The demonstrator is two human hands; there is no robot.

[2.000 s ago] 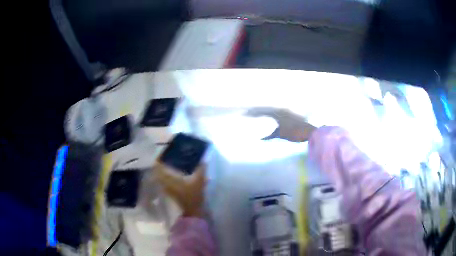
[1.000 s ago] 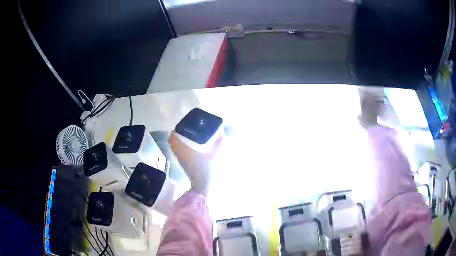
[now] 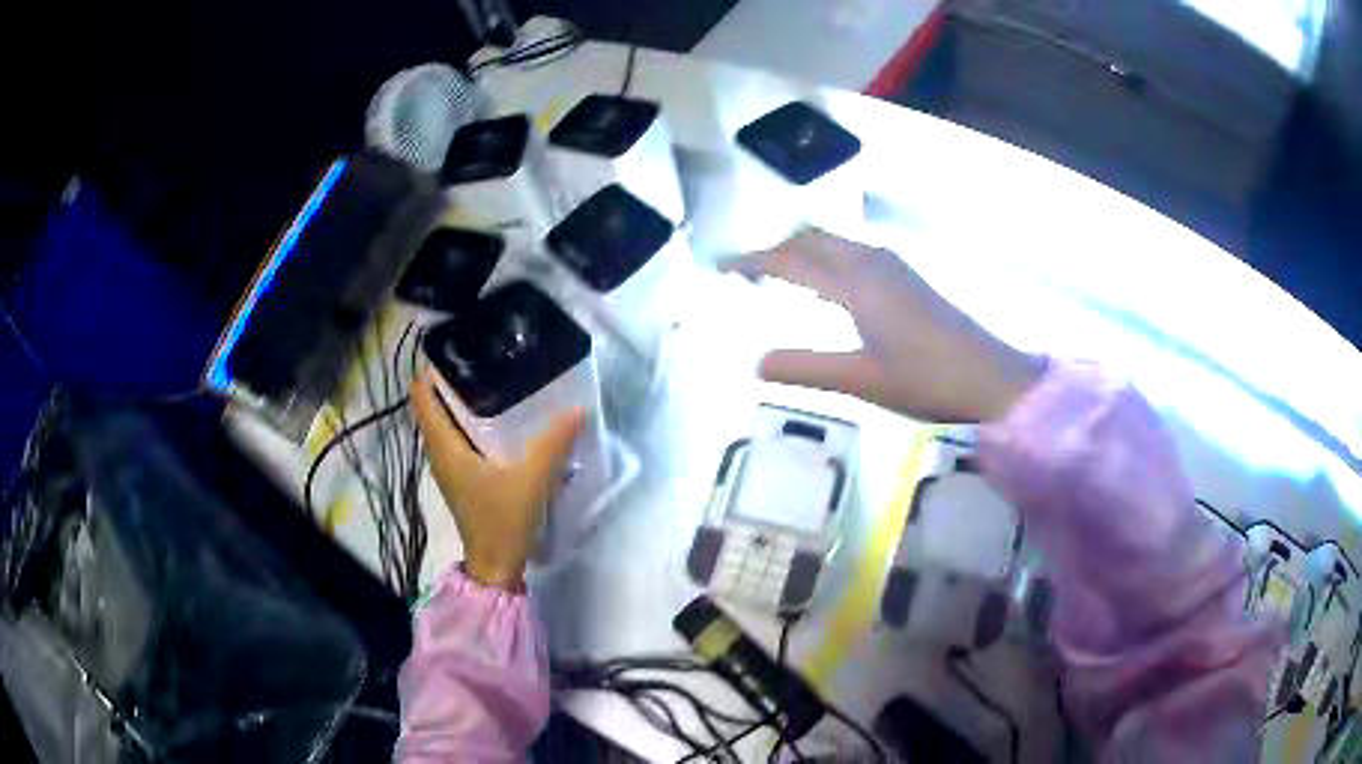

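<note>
My left hand (image 3: 502,481) grips a white device unit with a glossy black top (image 3: 510,346) at the table's left front. My right hand (image 3: 896,332) is over the bright middle of the table, fingers apart, with nothing seen in it. Several more black-topped units stand behind the held one, such as one close behind (image 3: 610,236) and one farther back (image 3: 799,142). Two units with grey-rimmed undersides up lie in front of my right hand, one left (image 3: 778,511) and one right (image 3: 953,545) of a yellow tape line.
A meter bank (image 3: 306,299) with a blue glow and a round white fan (image 3: 420,115) stand at the left. A plastic-lined crate (image 3: 179,597) is at the lower left. Black cords and a black bar with a yellowish label (image 3: 747,661) lie at the front. More units are at the far right.
The view has turned left and down. My left hand has moved from the table's middle to the left front. My right hand has come from the far right to the middle.
</note>
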